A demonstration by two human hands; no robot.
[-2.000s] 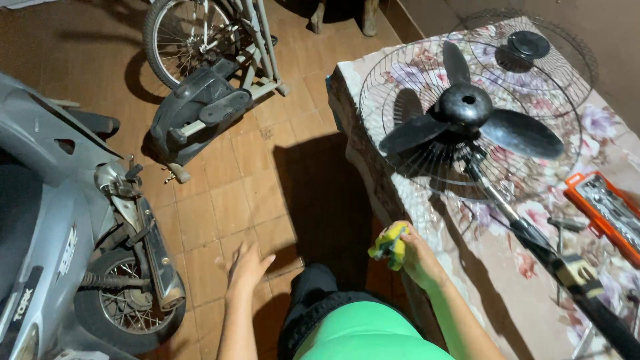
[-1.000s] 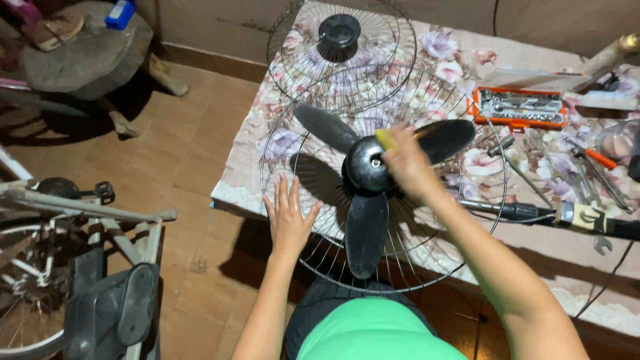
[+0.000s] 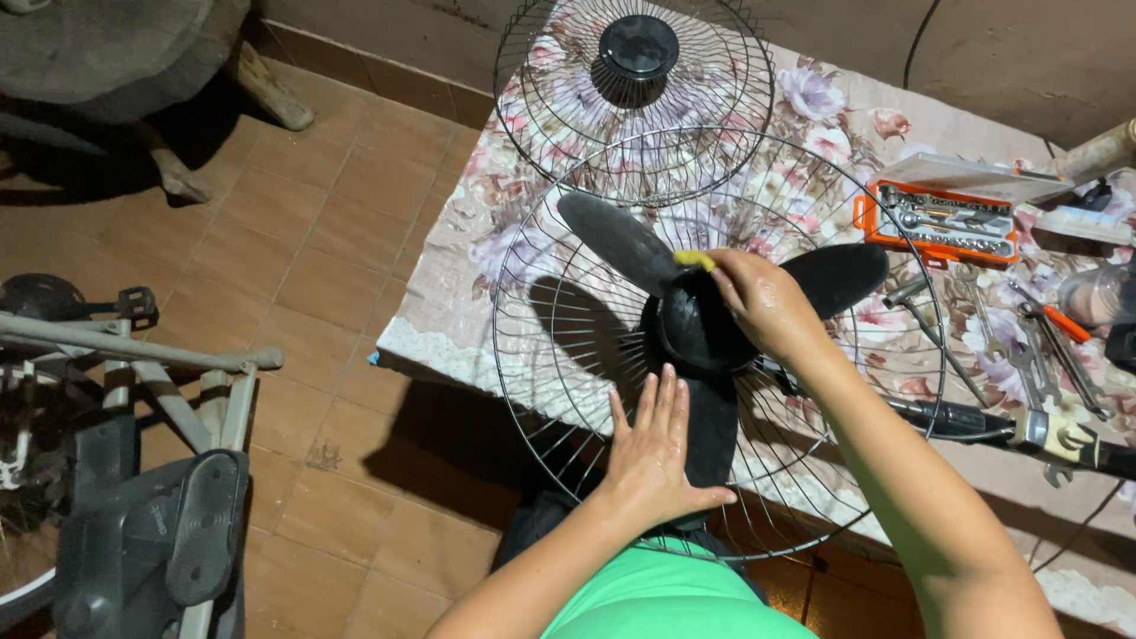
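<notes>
A black three-bladed fan [image 3: 706, 324] lies over its round wire guard [image 3: 568, 390] at the near edge of a table with a floral cloth [image 3: 444, 311]. My right hand [image 3: 763, 302] presses a yellow cloth or sponge [image 3: 694, 259] against the hub, by the root of the upper left blade. Most of that piece is hidden under my fingers. My left hand [image 3: 655, 448] rests with spread fingers on the lower blade and the guard, holding nothing. Behind lies a second wire guard [image 3: 532, 133] with a black round centre [image 3: 639, 49].
An orange socket set case [image 3: 945, 253] stands open at the right, near wrenches [image 3: 1021, 355], a hammer-like tool [image 3: 941, 333] and the fan's pole [image 3: 958, 422]. Exercise equipment [image 3: 151, 532] stands on the tiled floor at lower left, a rough wooden stool [image 3: 106, 62] at upper left.
Two seconds ago both hands were away from the fan; now both are at it. Since one second ago my left hand has moved onto the lower blade. The view has swung toward the table.
</notes>
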